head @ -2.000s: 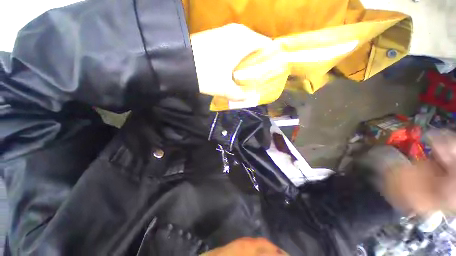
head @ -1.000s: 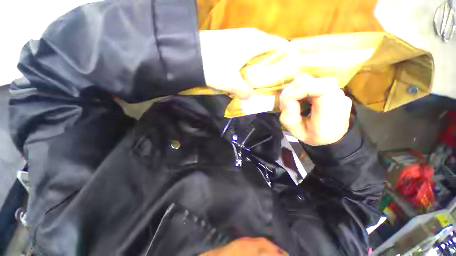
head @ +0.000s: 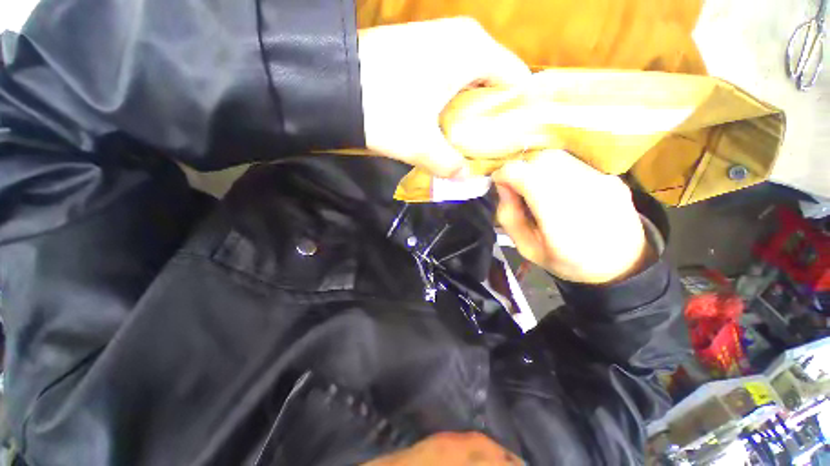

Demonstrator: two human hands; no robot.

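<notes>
The mustard-yellow garment (head: 628,105) lies across the upper middle, bunched, with a dark grey-blue button (head: 738,171) at its right end. A small white label (head: 460,188) lies on its lower edge. My left hand (head: 428,91) is closed on the cloth, its fingertips at the label's upper left. My right hand (head: 578,214) has thumb and forefinger pinched on the cloth edge at the label's right end. The fingers partly cover the label. Glare hides detail of the hands. No needle or thread can be made out.
Silvery scissors (head: 805,55) lie on the pale table (head: 755,59) at the top right. Red bags (head: 714,332) and clear boxes with clutter sit low at the right. My black jacket, with dangling zip pulls (head: 428,278), fills the lower left and middle.
My right hand was out at the far right, blurred, then came in to the label. Since then its fingers have closed in on the label's right end. My left hand keeps its hold.
</notes>
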